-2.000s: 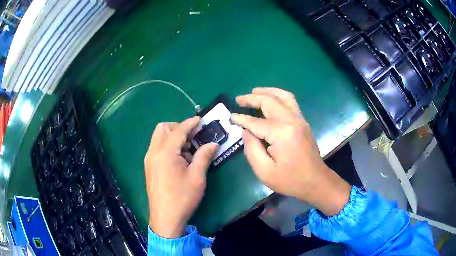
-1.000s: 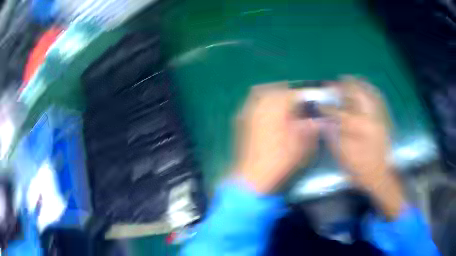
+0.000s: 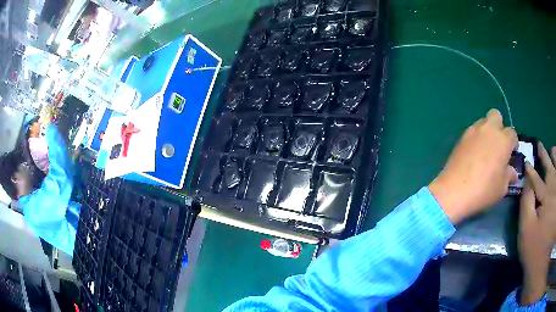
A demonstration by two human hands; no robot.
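The black-edged pad with a white face (image 3: 525, 146) lies on the green mat at the right of the view, its thin pale cable curving up and left. A small dark piece, likely a watch case (image 3: 517, 163), is on the pad, partly hidden by fingers. My left hand (image 3: 481, 164) holds the dark piece at its left side. My right hand (image 3: 539, 204) is at the right edge, partly cut off, its fingers touching the piece or the pad; what it grips cannot be told.
A black blister tray (image 3: 381, 122) with round-centred dark pieces stands left of my hands. A small red-capped bottle (image 3: 284, 247) lies below it. A blue box (image 3: 189, 116) carries white paper and a red item. More black trays (image 3: 143, 244) and a person in blue (image 3: 52, 195) are at left.
The view has swung left, so the hands and pad now sit at the right edge, and the blister tray, blue box and a person show. Both hands remain at the pad.
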